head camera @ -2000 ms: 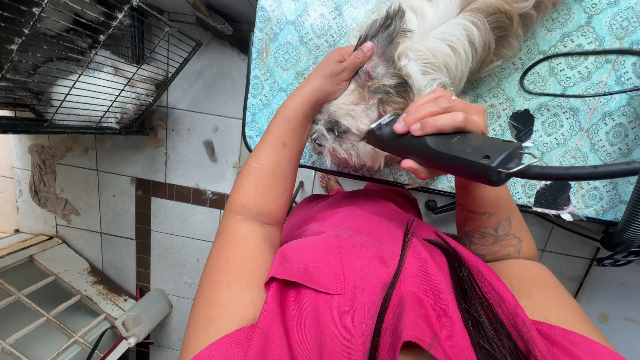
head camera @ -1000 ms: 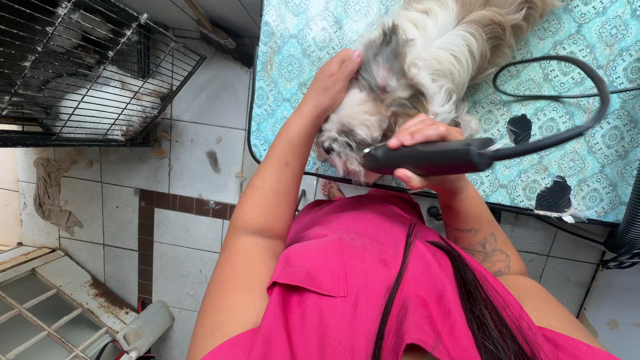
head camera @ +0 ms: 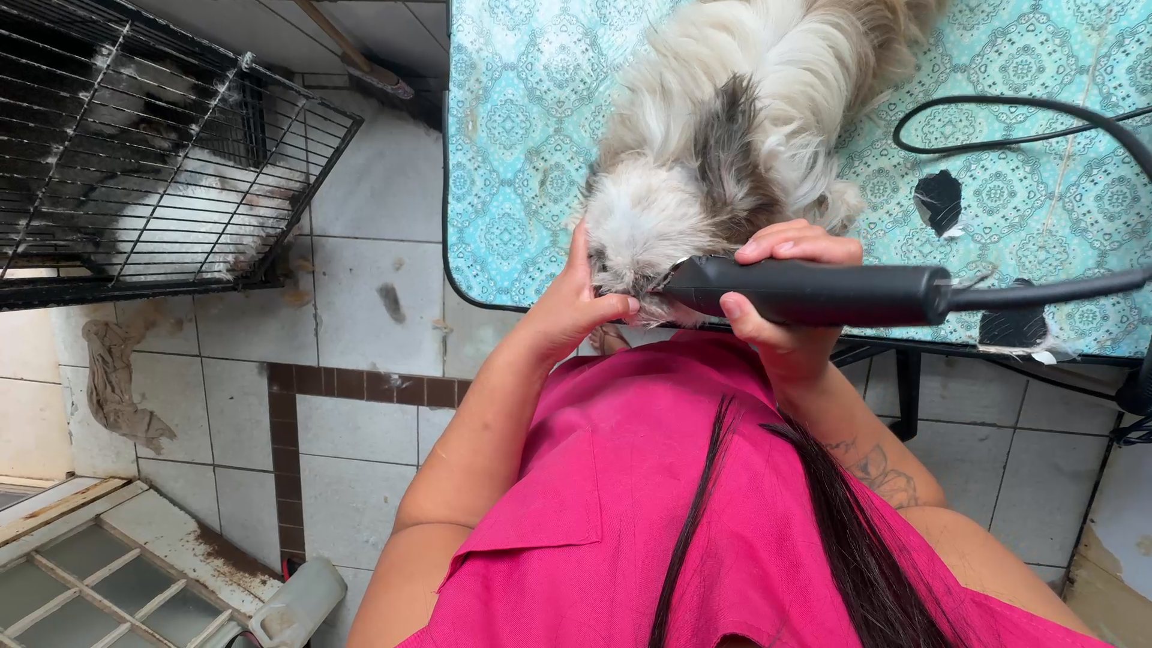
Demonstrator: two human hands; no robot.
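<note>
A long-haired cream and grey dog (head camera: 657, 211) lies on a grooming table (head camera: 513, 162) covered in a turquoise patterned sheet, its head near the front edge. My left hand (head camera: 576, 301) cups the side of the muzzle, with the thumb across its front. In my right hand (head camera: 796, 288) is a black corded electric clipper (head camera: 837, 292), held level, its blade against the fur of the dog's face. The dog's far side and legs are mostly hidden.
The clipper's black cord (head camera: 1062, 103) loops over the table's right part, near torn dark patches in the sheet. A black wire cage (head camera: 180, 180) with a white-furred animal inside stands at the left. A crumpled cloth (head camera: 121, 382) lies on the tiled floor.
My left hand has moved from beside the dog's ear down to its muzzle. The dog's head has turned, with its crown now towards the camera. The clipper stays at the face; its cord has shifted.
</note>
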